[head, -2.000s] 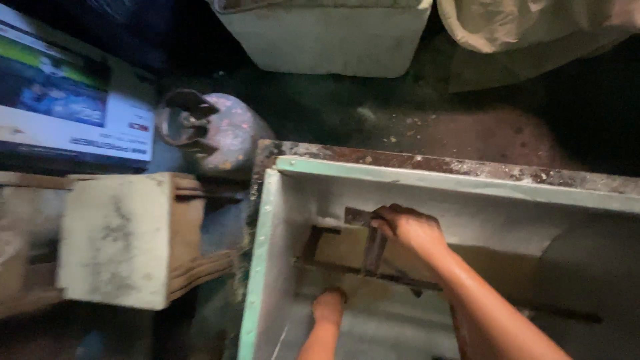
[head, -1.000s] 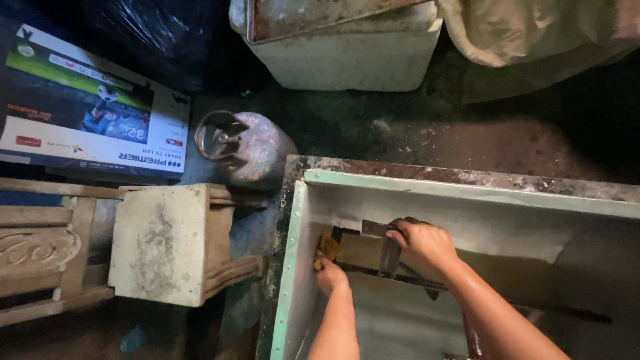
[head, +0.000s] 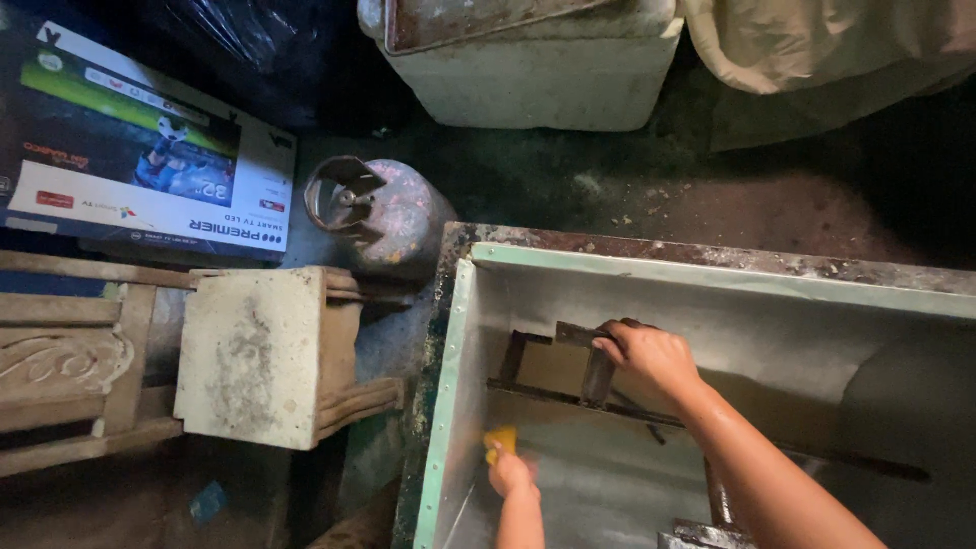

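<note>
My left hand (head: 512, 469) holds a yellow sponge or cloth (head: 500, 444) near the left inner wall of a large metal-lined box (head: 450, 358) with a pale green rim. My right hand (head: 648, 352) grips the upper end of a dark metal frame (head: 598, 377) inside the box. The frame has short upright pieces and a long bar (head: 549, 393) that runs across the box to the right. Brownish liquid or a stained surface lies behind the bar; which one I cannot tell. A metal part (head: 701, 536) shows at the bottom edge of the view.
Left of the box are a gas cylinder (head: 404, 210) and a wooden chair with a worn pale seat (head: 252, 358). A television carton (head: 152, 152) lies at the upper left. Beyond the box stand a white foam container (head: 549, 84) and a pale sack (head: 831, 46).
My left hand has moved with the yellow piece from the frame's left end down along the box's left wall. My right hand stays on the frame.
</note>
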